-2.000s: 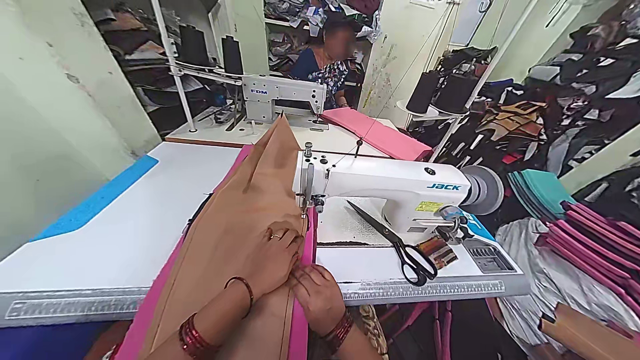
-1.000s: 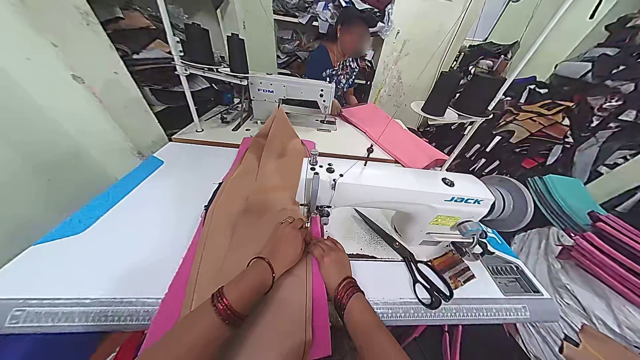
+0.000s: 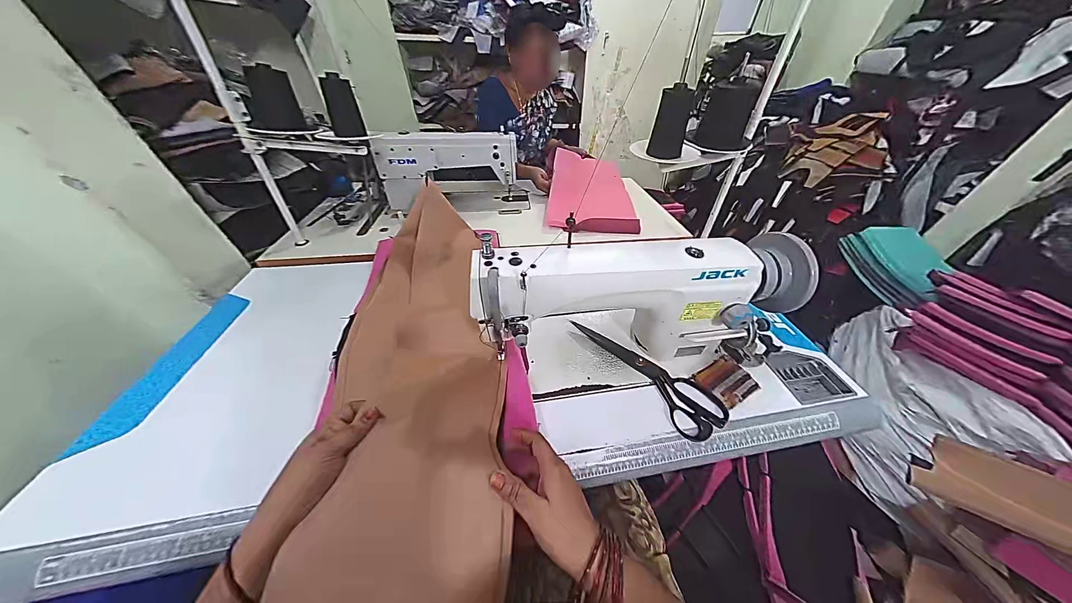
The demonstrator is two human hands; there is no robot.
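Observation:
A long tan fabric panel [image 3: 419,419] lies over pink fabric [image 3: 519,385], its right edge under the needle area of a white Jack sewing machine [image 3: 620,276]. At the panel's left edge, my left hand [image 3: 339,440] rests with its fingers on the cloth and nothing plainly gripped. My right hand [image 3: 544,494] pinches the right edge of the tan and pink layers, thumb on top, in front of the needle. Black-handled scissors [image 3: 653,373] lie on the machine bed and table, right of the needle.
Thread cones [image 3: 670,121] stand on a rack behind. Across, a person sits at a second sewing machine [image 3: 448,167] beside a pink stack [image 3: 590,188]. Pink pieces [image 3: 988,335] and teal pieces [image 3: 896,264] are piled at right. A small brown striped item [image 3: 727,381] lies by the scissors.
My left hand has moved from near the needle to the panel's left edge. My right hand has come back toward me along the right edge. The seated person's hand now touches the pink stack.

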